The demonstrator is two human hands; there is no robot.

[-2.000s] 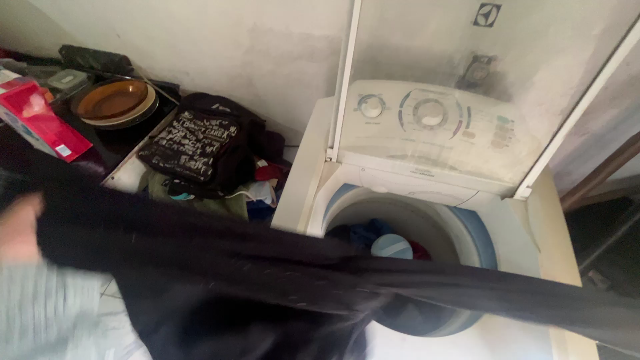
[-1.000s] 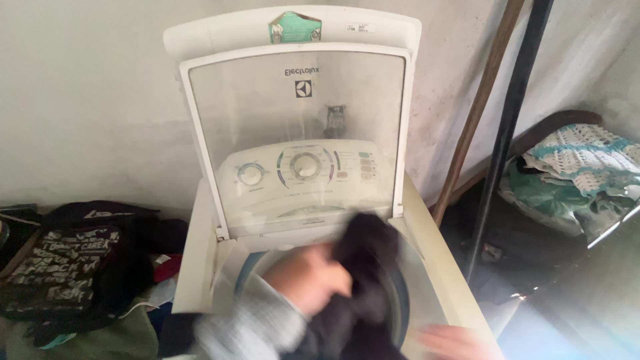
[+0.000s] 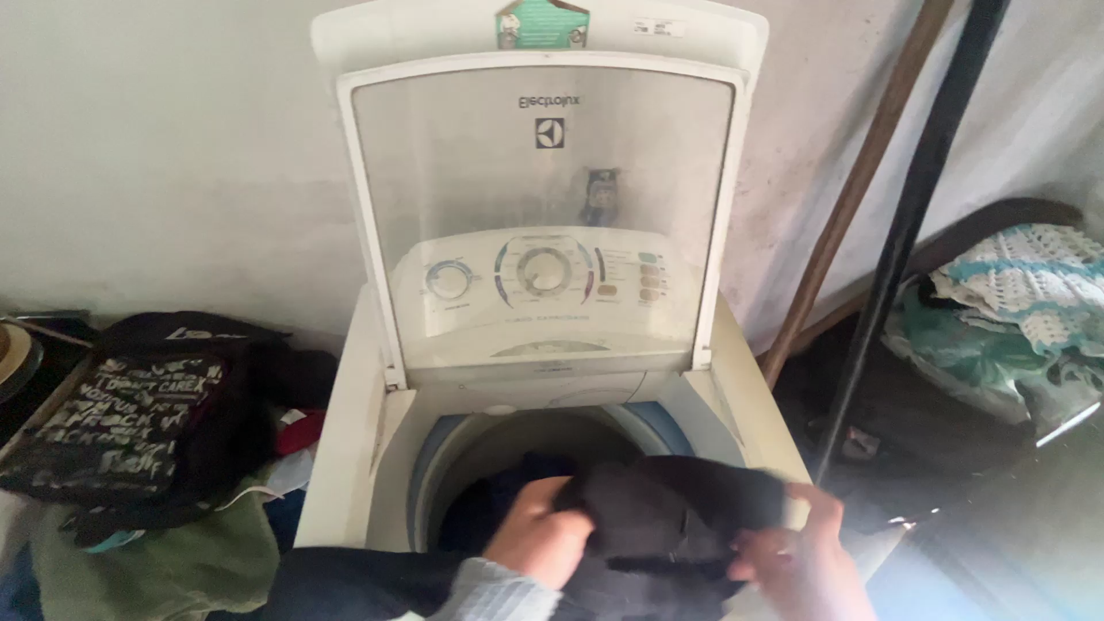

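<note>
A black cloth garment (image 3: 664, 526) is stretched between my two hands over the front of the tub of a white Electrolux top-loading washing machine (image 3: 341, 457). My left hand (image 3: 543, 530) has its fingers closed on the garment's left part. On the right, my right hand (image 3: 798, 543) grips the other side, slightly blurred. Dark cloth also lies across the machine's front left, by my grey sleeve. The machine's see-through lid (image 3: 548, 198) stands raised, with the control panel showing through it. Dark blue clothes (image 3: 483, 509) lie inside the tub, partly hidden by the garment.
Left of the machine, a black backpack with printed lettering (image 3: 129, 423) rests near piled clothes, including a green cloth (image 3: 164, 561). A wooden pole (image 3: 854, 198) and a black pole (image 3: 914, 207) lean at the right wall. Beyond them is a crocheted white and turquoise cloth (image 3: 1035, 276).
The black garment, spread wide across the view two seconds ago, is now gathered between my hands at the tub. My right hand has come onto it. The view has swung right.
</note>
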